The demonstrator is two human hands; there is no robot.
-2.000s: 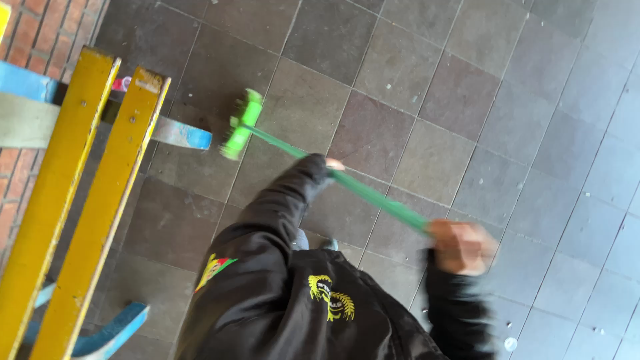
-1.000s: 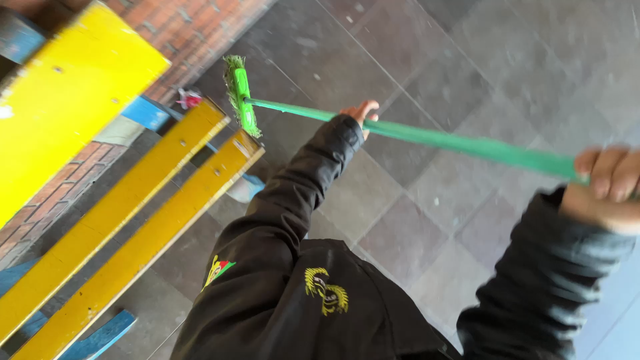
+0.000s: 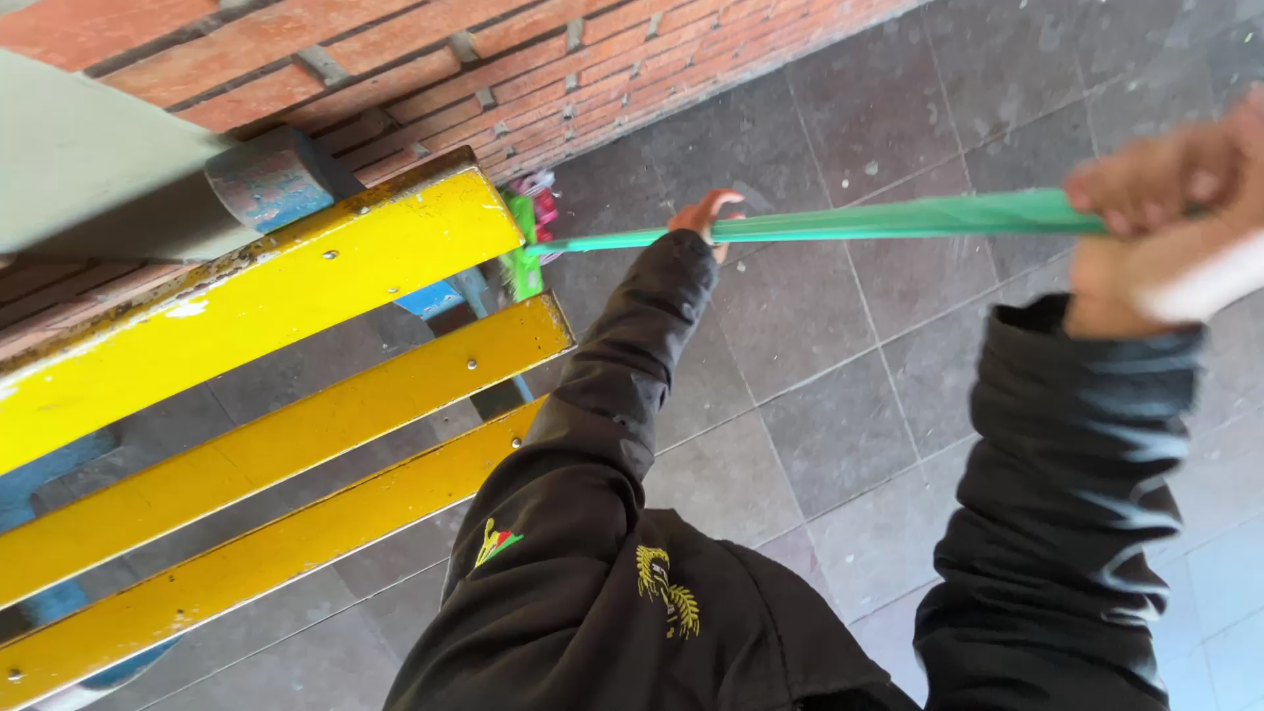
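A broom with a green handle (image 3: 889, 219) runs across the upper right of the view. Around the far end of the handle, next to the sleeve cuff, is my left hand (image 3: 709, 219), its fingers partly hidden by the sleeve. My right hand (image 3: 1150, 193), blurred, grips the near end at the right edge. The bright green broom head (image 3: 526, 276) is on the floor by the bench's end, partly hidden behind the yellow slat. Pink and red litter (image 3: 543, 205) lies against the broom head, beside the brick wall.
A bench with yellow slats (image 3: 267, 434) and blue supports (image 3: 272, 183) fills the left side. Behind it a brick wall (image 3: 533, 74) runs to the upper right. Dark square tiles (image 3: 839, 434) cover the floor. A pale panel (image 3: 89, 168) shows at the upper left.
The broom head has moved from the tiles in front of the bench to the wall by the bench's end, where the litter is. The view has shifted toward the wall.
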